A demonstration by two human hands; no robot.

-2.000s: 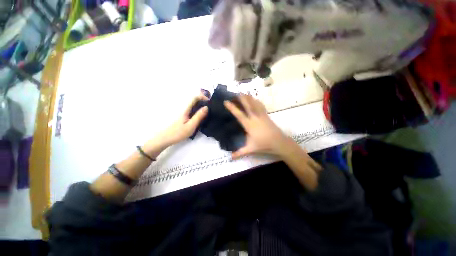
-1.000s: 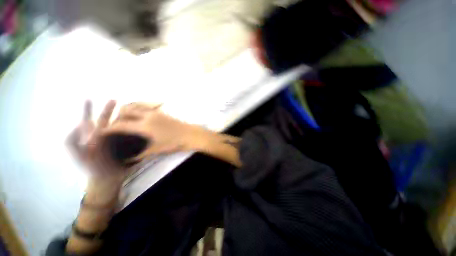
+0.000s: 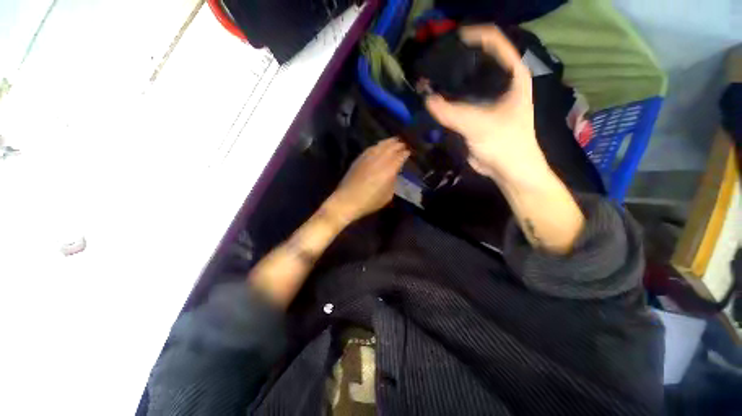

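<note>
My right hand [image 3: 496, 114] is raised over the blue crate, its fingers curved around a bunched black piece [image 3: 465, 71]. My left hand [image 3: 376, 177] is lower and to the left, over the crate's near side, with its fingers drawn together at dark cloth. I cannot tell whether it holds anything. The blue crate [image 3: 386, 101] holds black and coloured cloth and stands beside the table; its inside is mostly hidden by my hands and dark fabric.
The white table [image 3: 122, 325] fills the left side, with a small pale round object [image 3: 73, 245] on it. A black pile [image 3: 281, 24] with a red-orange handle [image 3: 226, 19] lies at its far edge. Green cloth [image 3: 606, 50] hangs over another blue crate [image 3: 625, 140] at the right.
The view has swung right, from the table and sewing machine to the crates. Both hands have left the tabletop and moved apart; the black piece is now in my right hand.
</note>
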